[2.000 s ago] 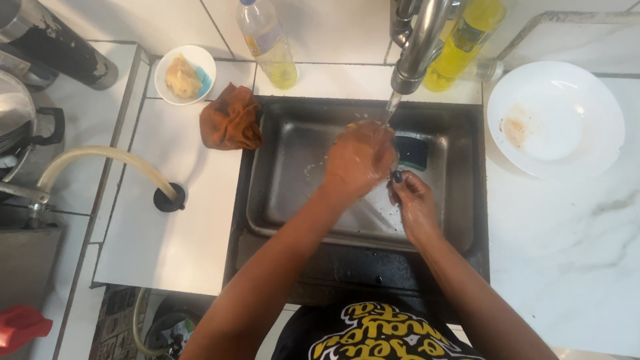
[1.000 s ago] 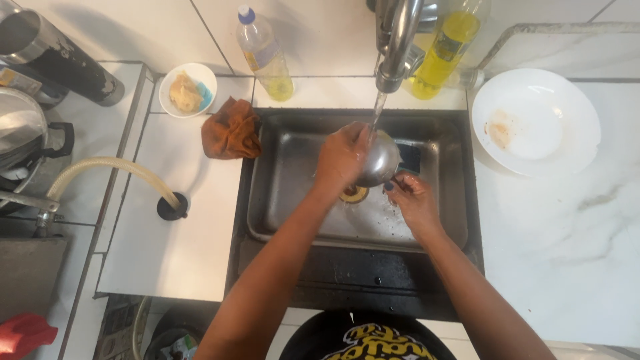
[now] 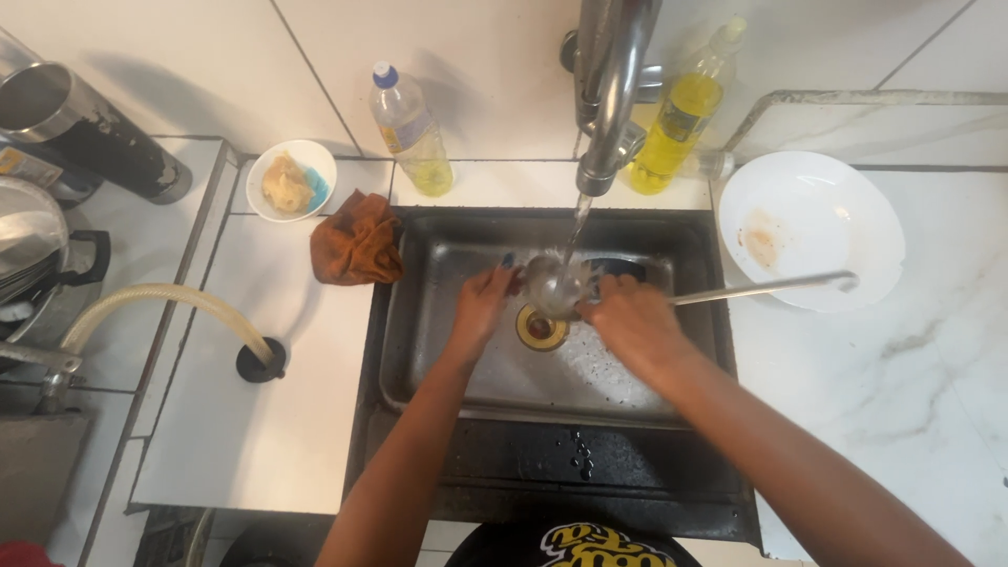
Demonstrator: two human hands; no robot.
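Observation:
Water from the metal faucet [image 3: 602,157] runs into the bowl of a metal ladle [image 3: 551,287], held above the sink [image 3: 504,386]. My right hand [image 3: 634,315] grips the ladle near its bowl, and the handle sticks out to the right past the sink edge, over part of a white plate [image 3: 811,228] with a brownish stain. At the left side of the bowl is my left hand [image 3: 480,307], fingers bent; whether it touches the ladle is unclear. Behind my right hand lies a dark object [image 3: 618,270], partly hidden. The brass-coloured drain [image 3: 541,329] shows below the bowl.
A brown cloth [image 3: 357,240] lies at the sink's left corner, beside a small white bowl [image 3: 291,181] with a yellowish lump. Two plastic bottles [image 3: 409,134] [image 3: 681,118] stand behind the sink. Farther left are a hose [image 3: 169,295], a dark tumbler [image 3: 90,130] and a pot [image 3: 31,236].
The ladle has turned, so its handle now points right. My right hand has moved onto it near the bowl, and my left hand has shifted to the bowl's left side.

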